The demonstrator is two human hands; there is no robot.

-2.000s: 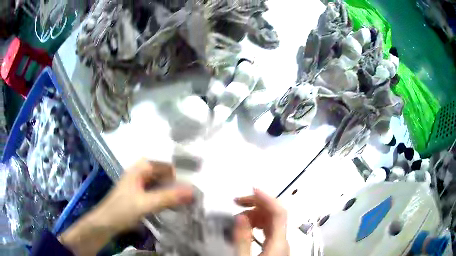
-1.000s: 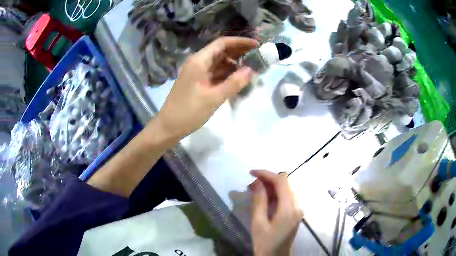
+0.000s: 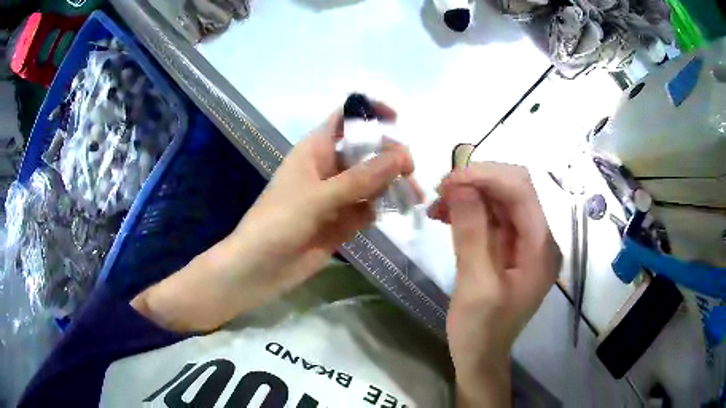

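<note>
My left hand [image 3: 326,187] holds a stuffed striped piece [image 3: 363,135] with a black tip pointing up and white and grey bands below, above the ruler-marked table edge. Its lower end is blurred, with pale strands or fabric between my hands. My right hand [image 3: 497,223] is close to the right of that end, thumb and fingertips together; whether it pinches a strand is too blurred to tell.
A blue basket [image 3: 151,191] with bagged pieces is at left, near a red stool [image 3: 36,48]. Grey skins [image 3: 585,32] and a black-tipped piece [image 3: 457,16] lie at the top. Tweezers [image 3: 579,271] and the sewing machine [image 3: 677,143] with blue parts are at right.
My left hand has come back from the grey pile with the striped piece, close to my right hand. My right hand's fingers have closed together. The view has shifted down.
</note>
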